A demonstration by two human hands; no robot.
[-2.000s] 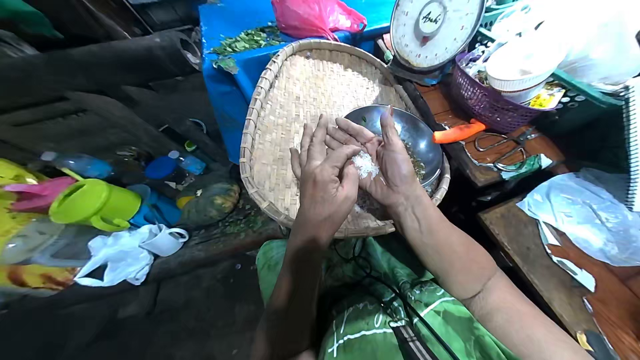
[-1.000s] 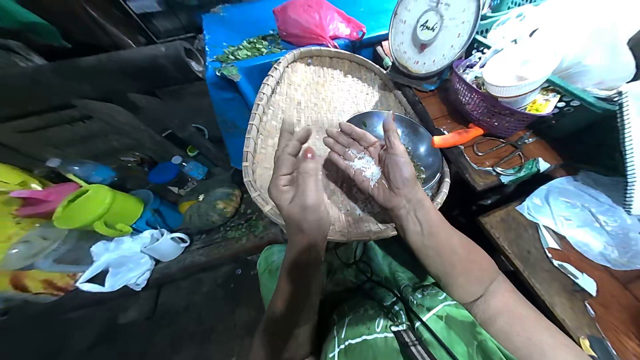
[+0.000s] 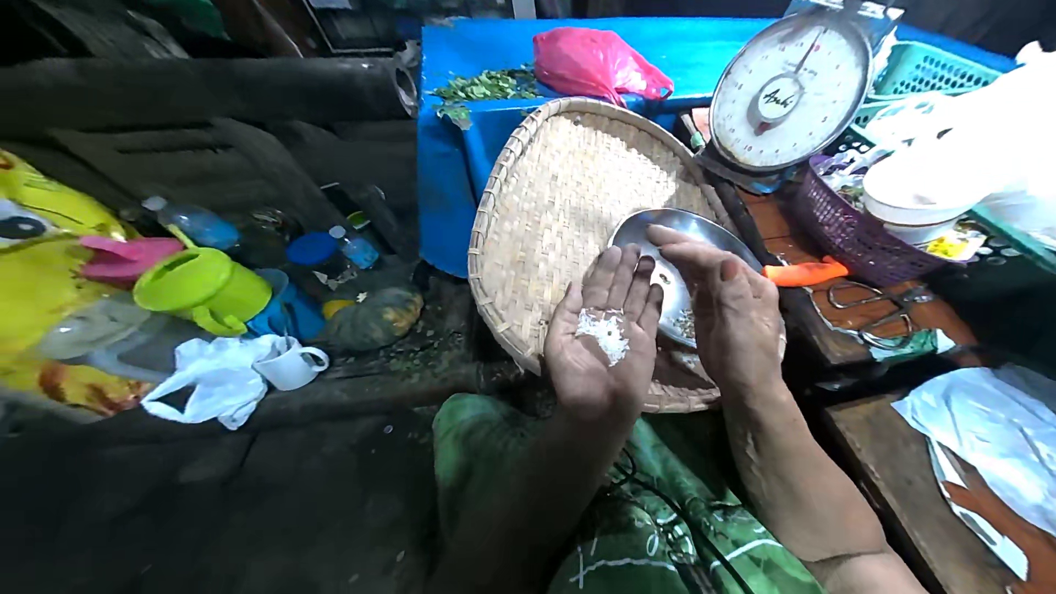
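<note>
A small heap of white grains, likely rice, (image 3: 605, 334) lies in the upturned palm of my left hand (image 3: 602, 355), its fingers extended. Beside it, my right hand (image 3: 730, 309) is raised over the near right part of a steel bowl (image 3: 634, 227), with no item visible in it. The bowl holds some small brownish bits and stands on a woven bamboo winnowing tray (image 3: 549, 206). Both hands are over the near part of that tray, which sits in front of my knees.
A dial scale (image 3: 788, 99), purple basket (image 3: 850, 223), orange-handled tool (image 3: 804, 273) and scissors (image 3: 874, 309) are at the right. A pink plastic bag (image 3: 594, 66) and leaves (image 3: 491, 86) lie on the blue table (image 3: 701, 41). A squash (image 3: 375, 318) and green watering can (image 3: 202, 289) are left.
The white grains were in my right palm and are now in my left palm. My right hand has turned and moved slightly right, over the bowl.
</note>
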